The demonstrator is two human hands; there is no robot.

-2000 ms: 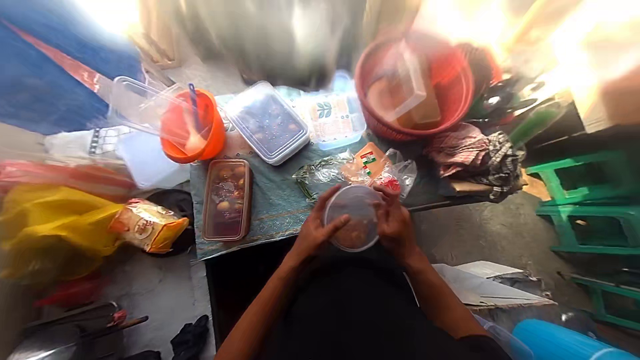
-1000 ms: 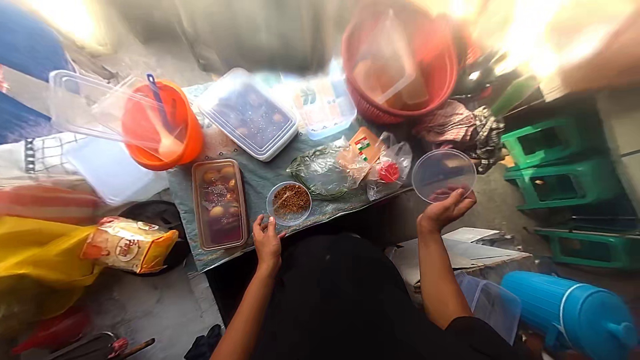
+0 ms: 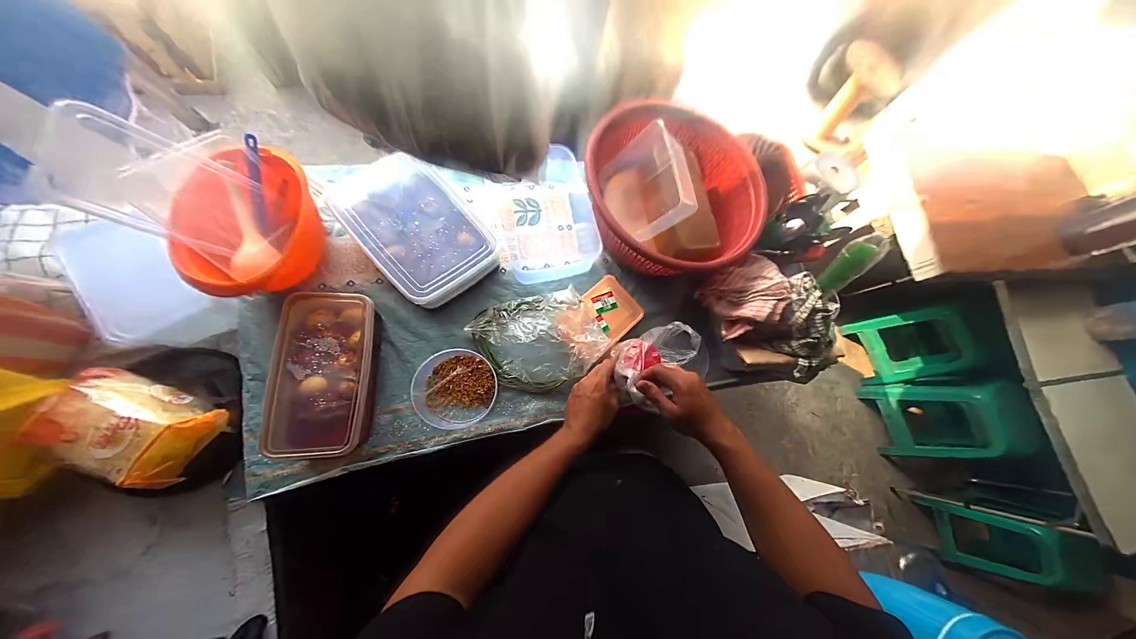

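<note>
Both hands are at a clear plastic bag point(image 3: 641, 359) with something red inside, at the table's front edge. My left hand point(image 3: 593, 401) grips its left side and my right hand point(image 3: 682, 398) pinches it from the right. Just beyond lies an orange plastic lid or tray point(image 3: 614, 306) with a coloured label, beside a clear bag with green stems point(image 3: 524, 342). A round clear tub of brown crumbly food point(image 3: 461, 387) stands to the left. Farther left is a lidded brown container point(image 3: 318, 382) of round pieces in dark liquid.
An orange bucket point(image 3: 302, 240) with utensils, a lidded clear box point(image 3: 413, 231) and a red plastic basket point(image 3: 753, 200) line the back. Crumpled cloths point(image 3: 768, 306) lie at the right. Green stools point(image 3: 941, 417) stand right of the table; a yellow-and-white packet point(image 3: 133, 426) is at the left.
Both hands have come together on the bag with the red thing. The right hand no longer holds up the round clear container seen a second ago, and the left hand has left the tub of brown food.
</note>
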